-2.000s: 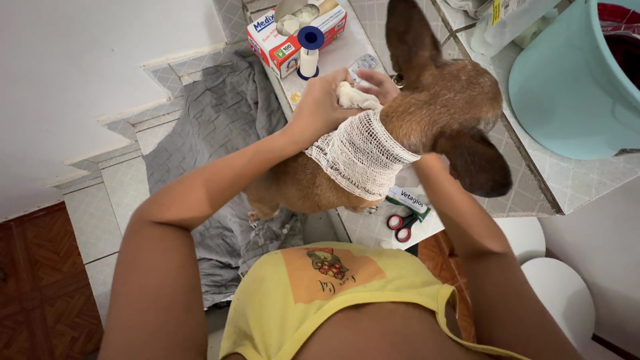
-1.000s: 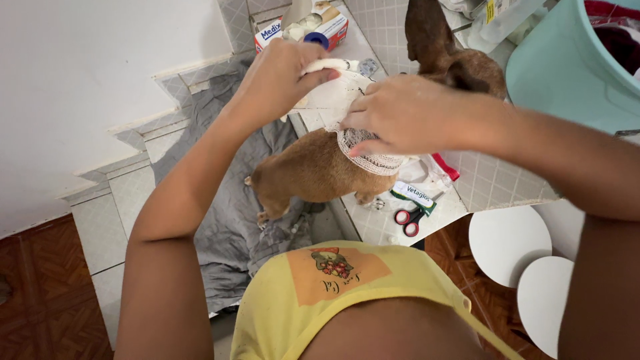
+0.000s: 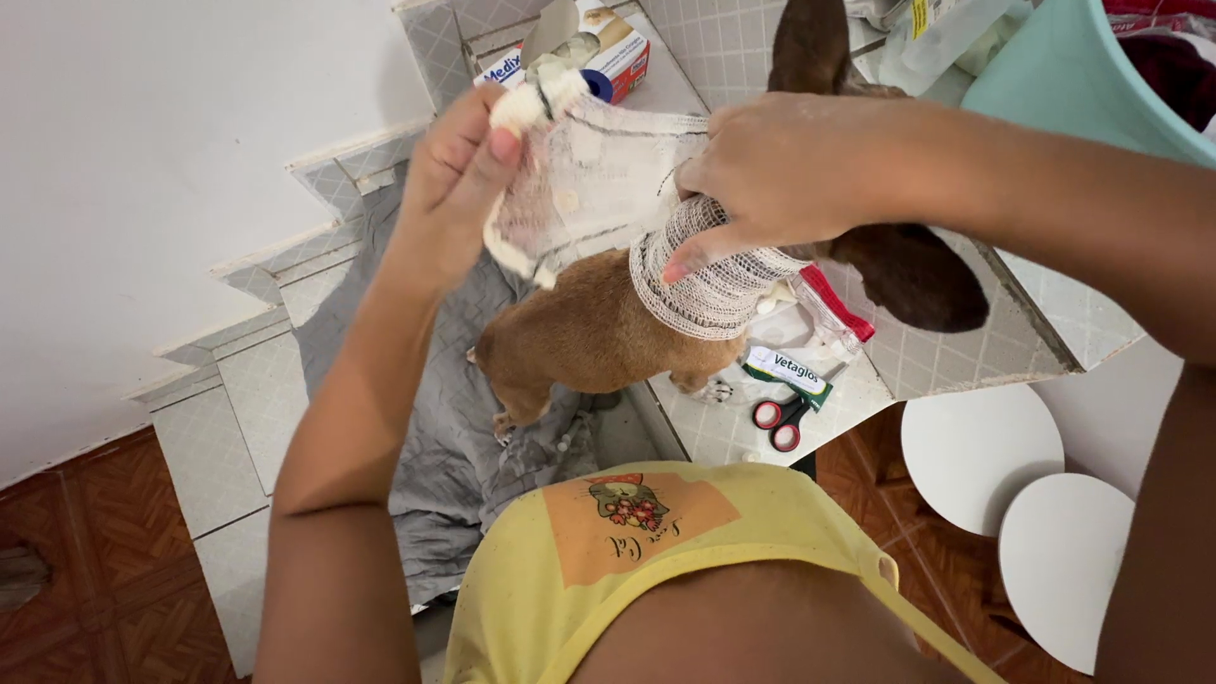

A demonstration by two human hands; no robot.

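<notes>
A brown dog point(image 3: 579, 323) stands on the ledge, white gauze bandage point(image 3: 689, 285) wound in layers around its neck and shoulder area. From the wrap a wide, unfolded piece of white gauze point(image 3: 608, 176) stretches to the left. My left hand point(image 3: 456, 180) pinches its thick, rolled far edge between thumb and fingers. My right hand point(image 3: 788, 176) lies over the dog's neck at the right end of the gauze, thumb on the wrap; its fingertips are partly hidden. The dog's ears show beyond my right hand and forearm, which cover most of the head.
Red-and-black scissors point(image 3: 784, 423) and a Vetaglós tube point(image 3: 787, 370) lie beside the dog's front paw. Behind are a Medix glove box point(image 3: 632, 71) and a blue-ended spool point(image 3: 598, 85). A grey cloth point(image 3: 437, 475) covers steps at left; a teal bucket point(image 3: 1054, 81) stands right, white round stools point(image 3: 983, 456) below.
Two seconds ago both hands were close together beside the dog's neck with bunched gauze. Now the gauze is spread wide, my left hand farther left and my right hand over the neck.
</notes>
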